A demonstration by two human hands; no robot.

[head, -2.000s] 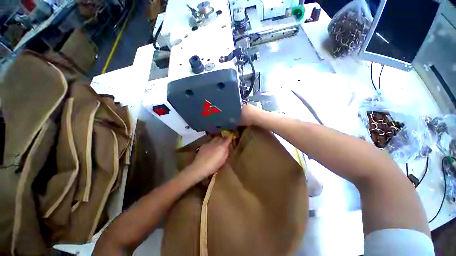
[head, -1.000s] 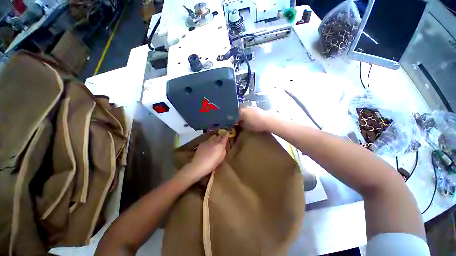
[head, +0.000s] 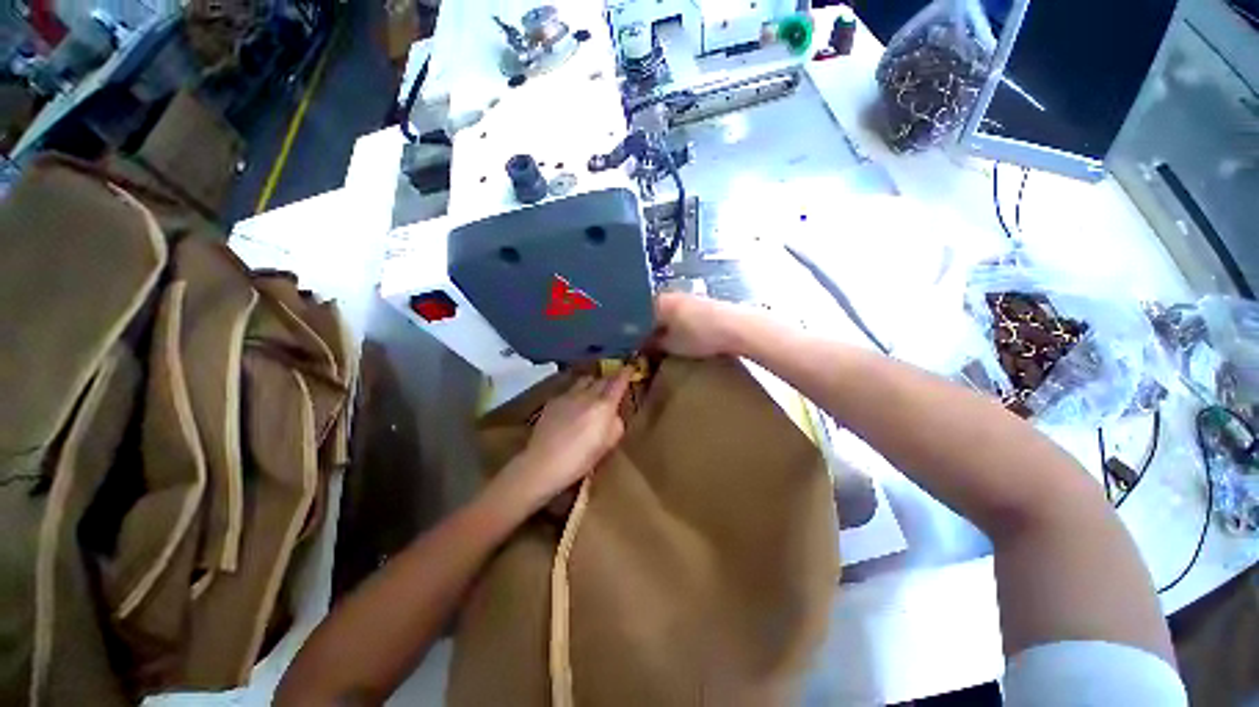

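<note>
A brown bag body (head: 690, 525) with a pale tan binding strip hangs over the front of the white sewing machine, its upper end under the dark grey head cover (head: 550, 276). My left hand (head: 573, 431) lies on the fabric, its fingertips beside the small yellow presser clamp (head: 624, 370). My right hand (head: 686, 326) holds the fabric's upper edge just right of the head cover; its fingertips are partly hidden. The spot under the head is mostly covered by the cover and my fingers, and no ring tab can be made out there.
Brown bag bodies (head: 207, 414) are heaped at the left. A slim dark curved tool (head: 837, 293) lies right of the plate. An open clear bag of tabs (head: 1033, 345) lies at the right. A fuller bag (head: 928, 86) stands beside the dark screen (head: 1070, 76).
The view has shifted slightly. Both hands stay by the clamp with the bag body in nearly the same place; my right hand sits slightly closer around the fabric edge.
</note>
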